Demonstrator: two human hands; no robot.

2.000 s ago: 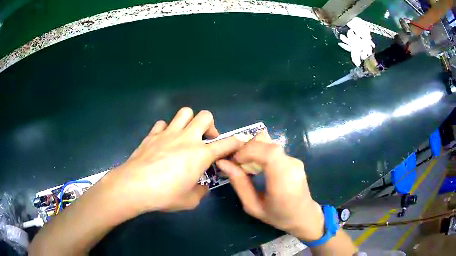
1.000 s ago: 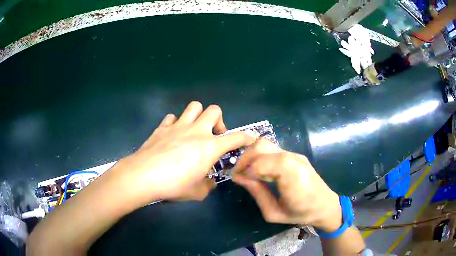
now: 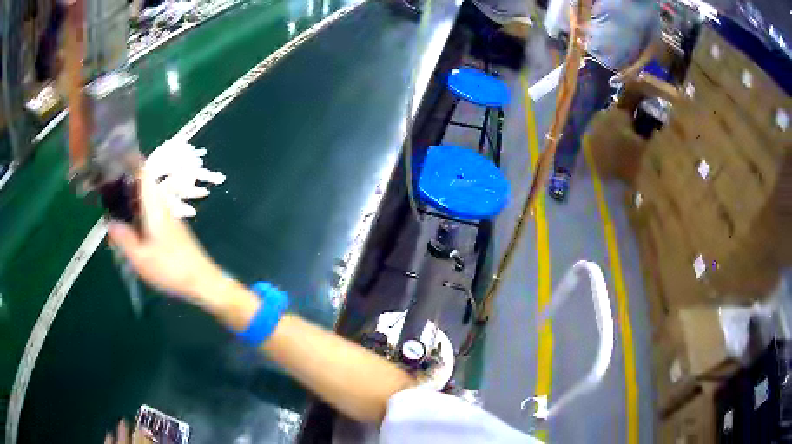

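The glue dispensing gun (image 3: 117, 143) hangs at the left, blurred, with its grey body above and black grip below. Its pale tip points down over the dark green surface. My right hand (image 3: 165, 251), with a blue wristband, is at the black grip, thumb and fingers on either side of it. Blur hides whether it holds the grip. One end of the power strip base (image 3: 162, 425) shows at the bottom left edge. Only the fingers of my left hand (image 3: 128, 434) show beside it, cut off by the frame. What they hold cannot be seen.
White gloves (image 3: 184, 176) lie beside the gun, near the pale rail (image 3: 247, 80). Right of the bench are blue stools (image 3: 462, 180), a round gauge (image 3: 413, 350), a hanging brown cable, a standing person (image 3: 599, 78) and stacked cardboard boxes (image 3: 721, 173).
The view has swung right. My right hand has left the strip and moved to the dispensing gun. The strip and my left hand now show only at the bottom edge.
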